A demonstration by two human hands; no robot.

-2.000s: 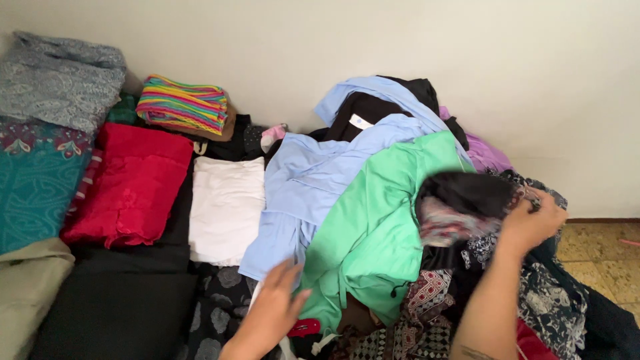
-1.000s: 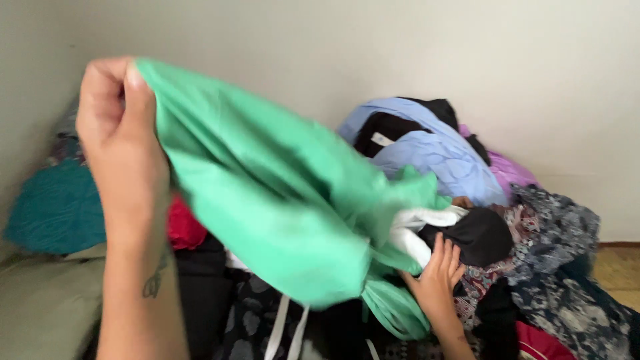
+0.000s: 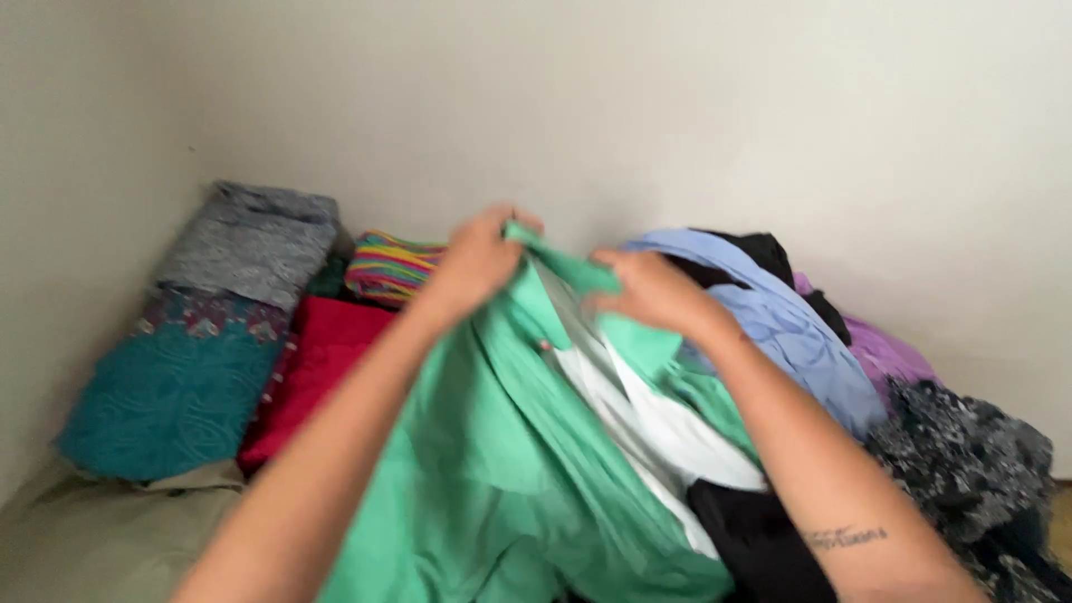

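A green garment hangs between my hands, with white fabric showing along its opening. My left hand grips its upper edge near the middle of the view. Just to the right, my right hand holds another part of the same edge; both hands are blurred. The lower part of the garment spreads toward the near edge of the view. Beside it at the lower right is a black cloth, partly behind my right forearm.
Folded at left are a grey patterned cloth, a teal cloth, a red cloth, a striped colourful cloth and a beige cloth. At right lie a light blue garment, purple fabric and dark patterned fabric. A pale wall stands behind.
The green garment lay on the pile two seconds ago and is now lifted in both hands. Since one second ago, my hands have come close together at its upper edge.
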